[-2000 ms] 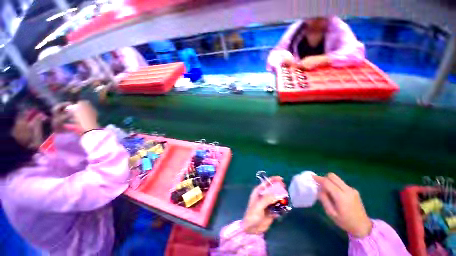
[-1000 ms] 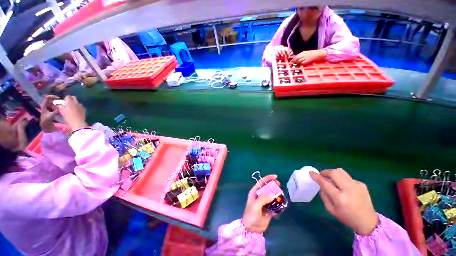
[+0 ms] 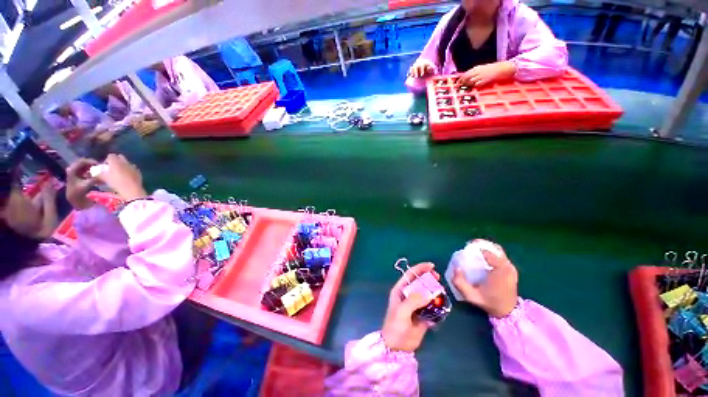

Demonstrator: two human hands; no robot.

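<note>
My left hand holds a dark glossy round device with a pink binder clip on it. The clip's wire handle sticks up, and a small red-orange spot shows on the device. My right hand is just to the right, with its fingers wrapped around a white blocky bottle. The fingers hide part of the bottle. Bottle and device are close together, above the green bench, with a narrow gap between them.
A divided red tray of clipped units lies left, beside a person in a pink smock. Another red tray of clips stands at the right edge. Across the green bench, a person works at a red compartment tray. White cables lie at the far side.
My right hand has moved left and closed around the white bottle, which it earlier held by fingertips at its upper right. My left hand still holds the clipped device.
</note>
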